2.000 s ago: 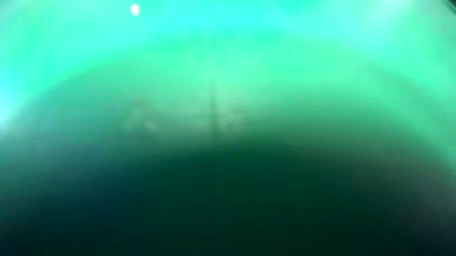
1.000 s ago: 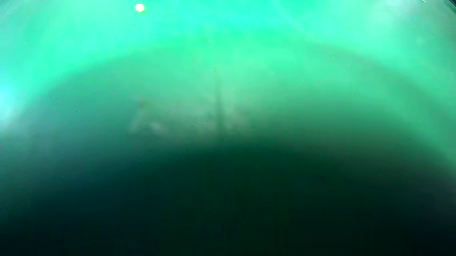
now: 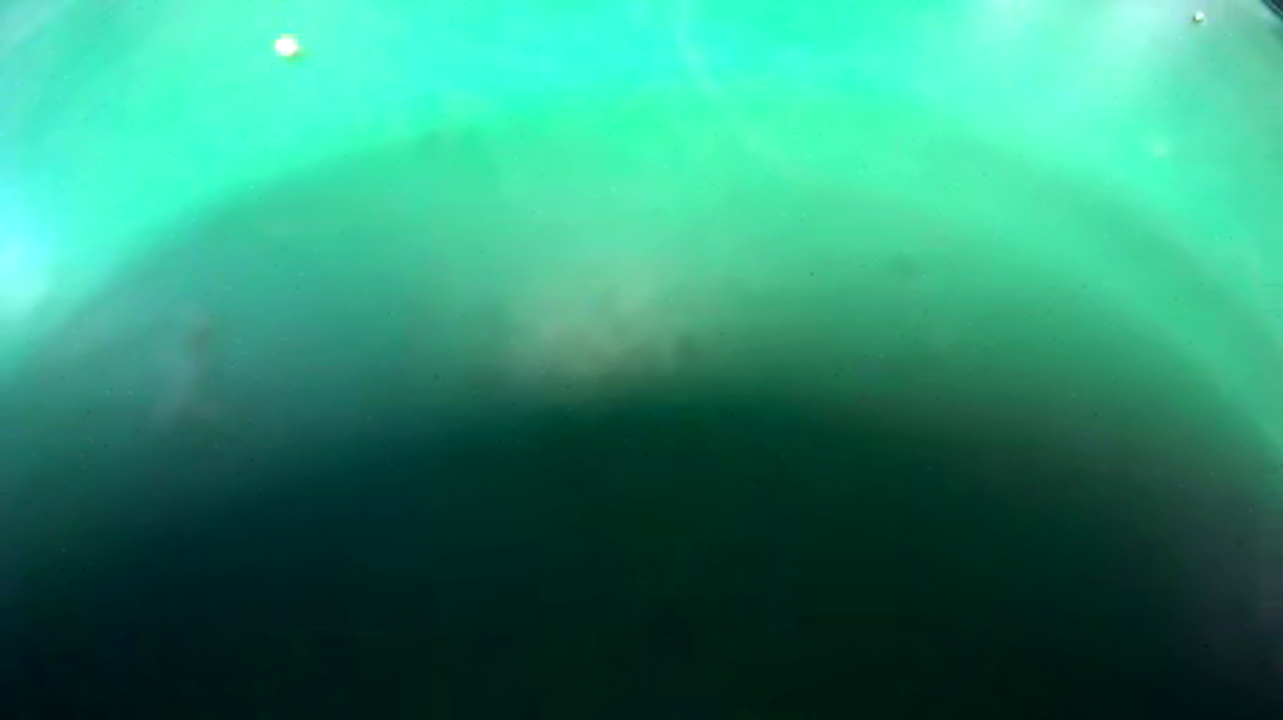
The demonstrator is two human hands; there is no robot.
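Observation:
A blurred green surface point(image 3: 788, 211) fills the picture, very close to the lens. It is bright green at the top and nearly black at the bottom. I cannot tell what it is. A faint pale smudge point(image 3: 598, 331) shows near the middle, too blurred to name. Neither my left hand nor my right hand can be made out.
A small bright spot point(image 3: 287, 47) shows at the upper left, and a smaller one point(image 3: 1199, 18) at the upper right corner. A pale glow point(image 3: 20, 267) lies at the left edge. No other object or edge can be told.
The bright spot at the upper left has shifted left and slightly down. The thin dark vertical streak near the middle no longer shows. A faint pale smudge now shows farther left.

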